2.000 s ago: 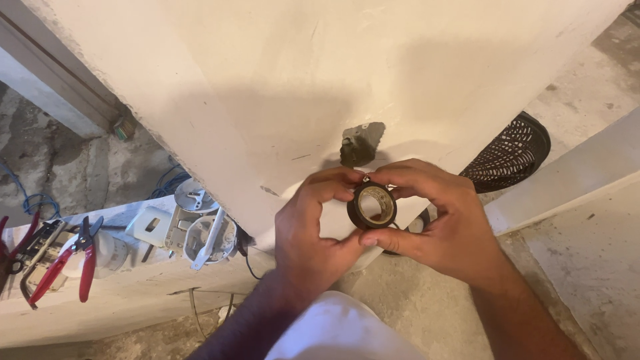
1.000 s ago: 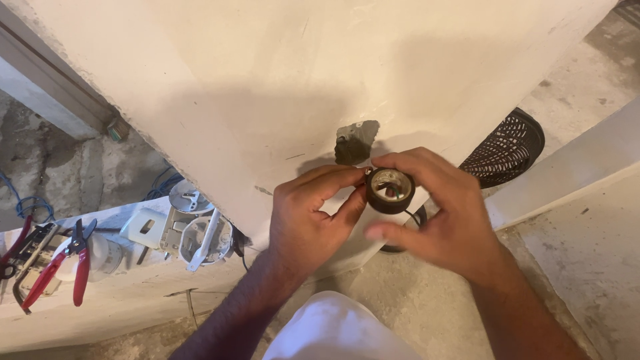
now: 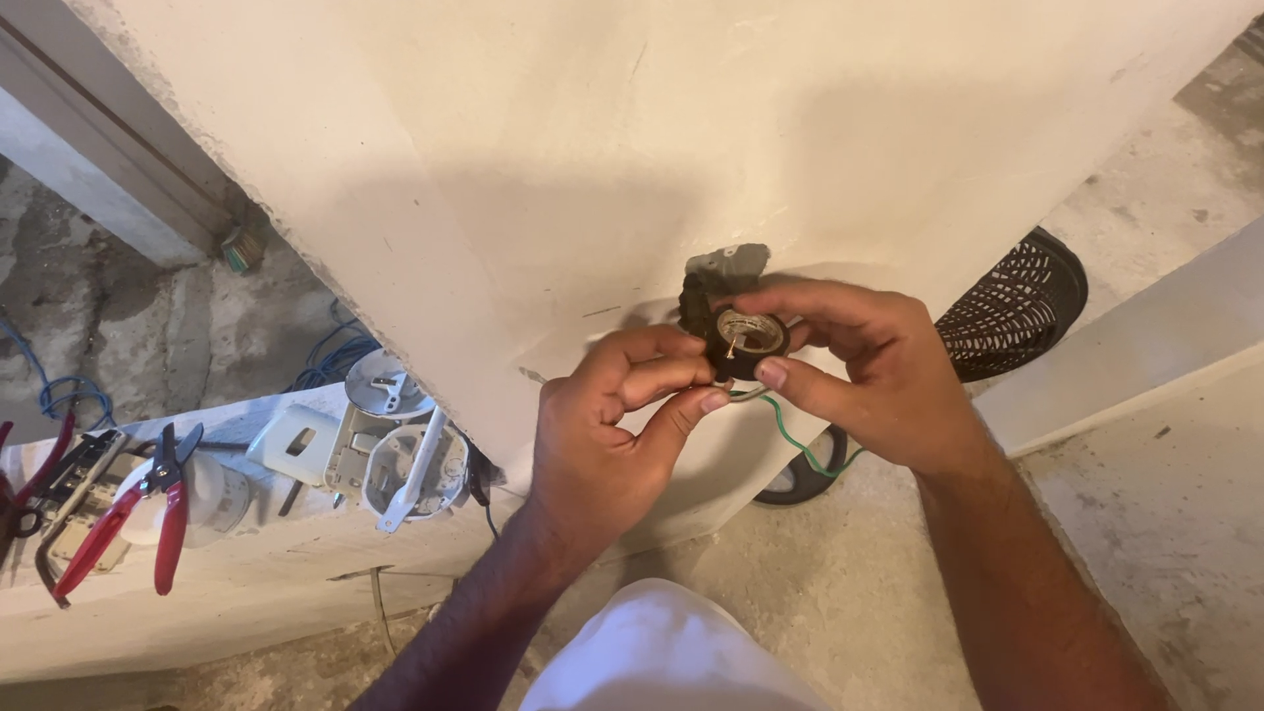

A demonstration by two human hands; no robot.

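Observation:
A roll of black electrical tape [image 3: 753, 339] is between my two hands, in front of a rough hole [image 3: 729, 269] in the plastered wall. My right hand [image 3: 857, 370] grips the roll at its right side, thumb below and index finger on top. My left hand [image 3: 637, 425] pinches the end of a pale cable [image 3: 749, 393] just below the roll. A bare copper wire end [image 3: 732, 348] shows against the roll's opening. A green wire [image 3: 790, 434] hangs down from under the right hand. Whether a strip of tape is pulled off cannot be seen.
On the ledge at left lie red-handled pliers [image 3: 170, 513], a white cover plate [image 3: 296, 444] and a white round junction box [image 3: 420, 474]. Blue cable [image 3: 336, 355] lies behind the ledge. A black plastic basket [image 3: 1017, 306] stands at right, and a black ring-shaped object [image 3: 834, 464] is below the hands.
The roll, held by both hands two seconds ago, is now in my right hand and tilted. My left hand has shifted to the cable end below it. The green wire has come into sight.

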